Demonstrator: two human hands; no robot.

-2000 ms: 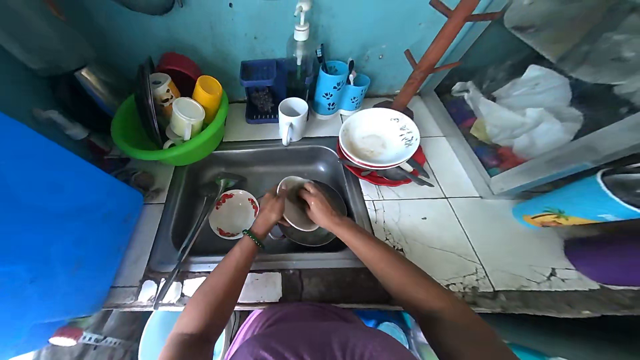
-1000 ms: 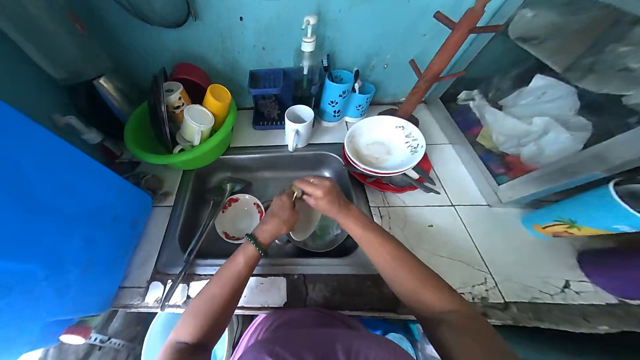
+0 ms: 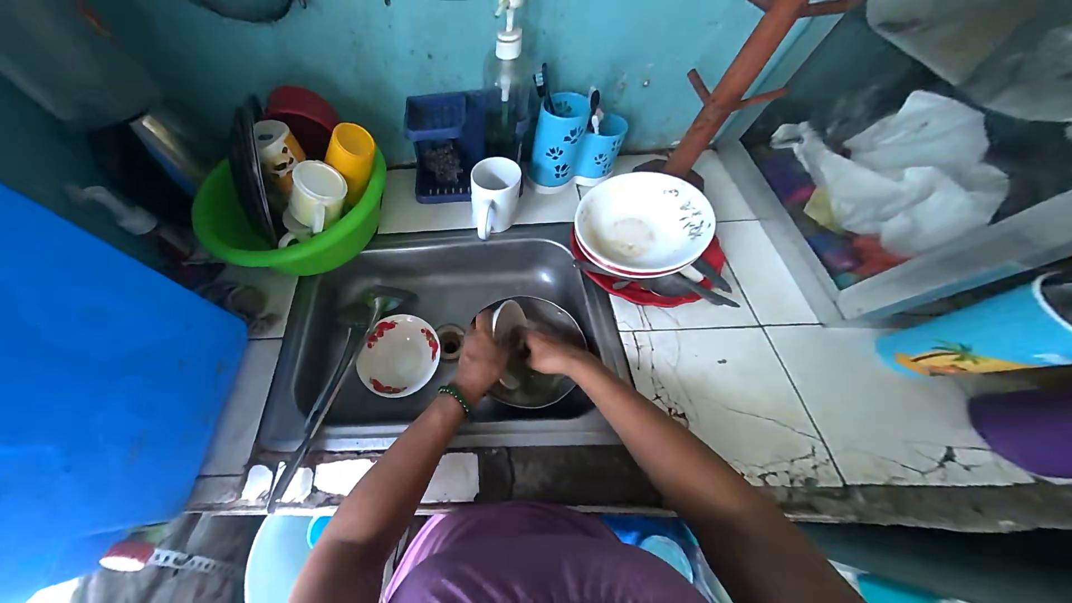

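My left hand (image 3: 483, 356), with a green bead bracelet at the wrist, grips a small pale bowl (image 3: 508, 318) tilted over a round metal pan (image 3: 536, 389) in the sink's right half. My right hand (image 3: 546, 352) is at the same bowl's right side, fingers partly hidden; what they hold cannot be made out. Left of the hands, a white bowl with red flowers (image 3: 399, 356) rests in the steel sink (image 3: 469, 251). Long-handled utensils (image 3: 335, 381) lean across the sink's left edge beside it.
A green basin (image 3: 289, 260) of cups stands back left, near a white mug (image 3: 495, 194), navy caddy (image 3: 435, 117) and blue toothbrush holders (image 3: 559, 142). White bowls (image 3: 645, 222) are stacked on a red plate (image 3: 649, 295) with cutlery, on cracked tiles (image 3: 712, 394). A blue surface (image 3: 109, 377) bounds the left.
My hands have lowered toward the pan, and the small bowl has changed its tilt between them. The flowered bowl and the utensils stay in the sink's left part.
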